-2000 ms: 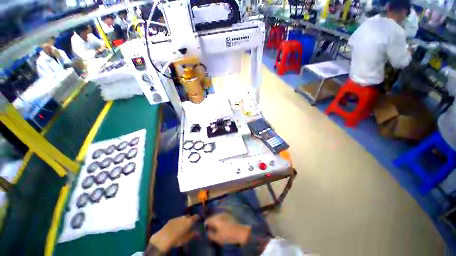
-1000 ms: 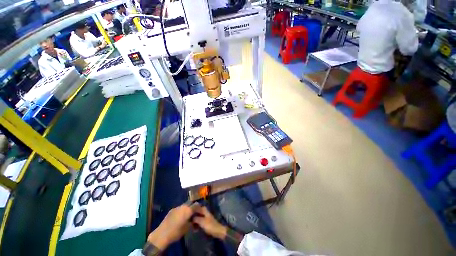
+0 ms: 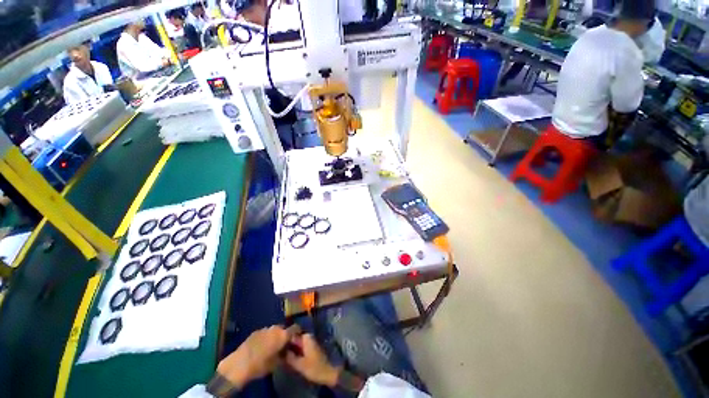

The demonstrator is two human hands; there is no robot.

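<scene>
My left hand point(image 3: 256, 354) and my right hand point(image 3: 311, 361) meet at the fingertips over my lap, below the front edge of the white robot table. Their fingers are curled together; whether a small thing is between them I cannot tell. On the dispensing robot's table point(image 3: 311, 268), several loose black rings point(image 3: 299, 239) lie at the left. The dispensing head point(image 3: 334, 128), a gold-brass cylinder, hangs just above the black holding fixture point(image 3: 340, 172). Rows of black rings point(image 3: 151, 264) lie on a white foam sheet point(image 3: 183, 326) at my left.
The sheet lies on a green conveyor bench point(image 3: 183, 171) with yellow edges. A teach pendant point(image 3: 416, 211) lies at the table's right. A red button point(image 3: 405, 259) is on the front edge. A person in white point(image 3: 598, 82) sits on a red stool point(image 3: 550, 163) at the right.
The fixture moved back under the dispensing head, and the head shifted right, between the first two frames. My hands stay together over my lap. The view has shifted slightly.
</scene>
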